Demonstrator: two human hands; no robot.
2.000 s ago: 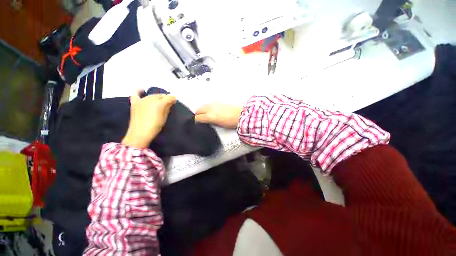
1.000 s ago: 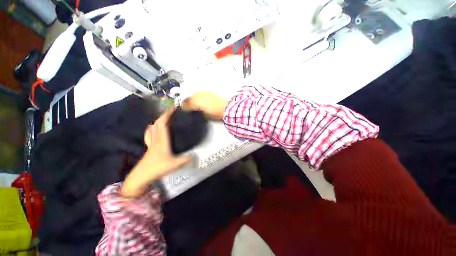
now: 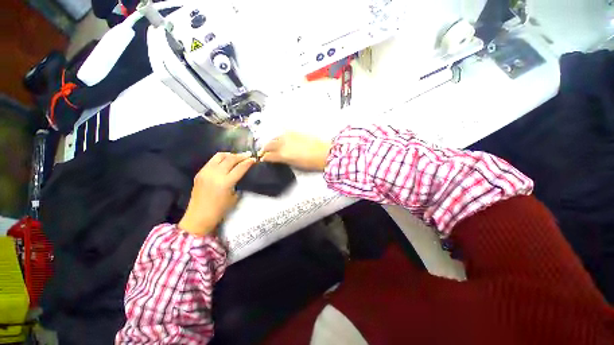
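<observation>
A black garment (image 3: 128, 182) spreads from the machine bed (image 3: 269, 219) down to the left. Its folded edge lies at the presser foot and needle area (image 3: 253, 128) of the white sewing machine (image 3: 222, 64). My left hand (image 3: 215, 185) pinches the cloth just in front of the presser foot, with thumb and fingers closed on it. My right hand (image 3: 296, 149) holds the same edge from the right, its fingertips almost touching the left ones. A small black flap of the garment sticks out below the fingertips. The needle itself is too small to tell.
Dark snips (image 3: 346, 86) and a red item (image 3: 330, 69) lie on the bed behind my right hand. A metal fitting (image 3: 515, 59) is at the right. Black cloth (image 3: 579, 148) hangs at right. A black bundle with an orange-red tie (image 3: 64, 98) is upper left. Yellow (image 3: 13, 283) and red baskets (image 3: 33, 253) are lower left.
The garment edge has moved up from the front of the bed to the presser foot. My left hand, spread and blurred a second ago, now pinches the cloth beside my right fingertips.
</observation>
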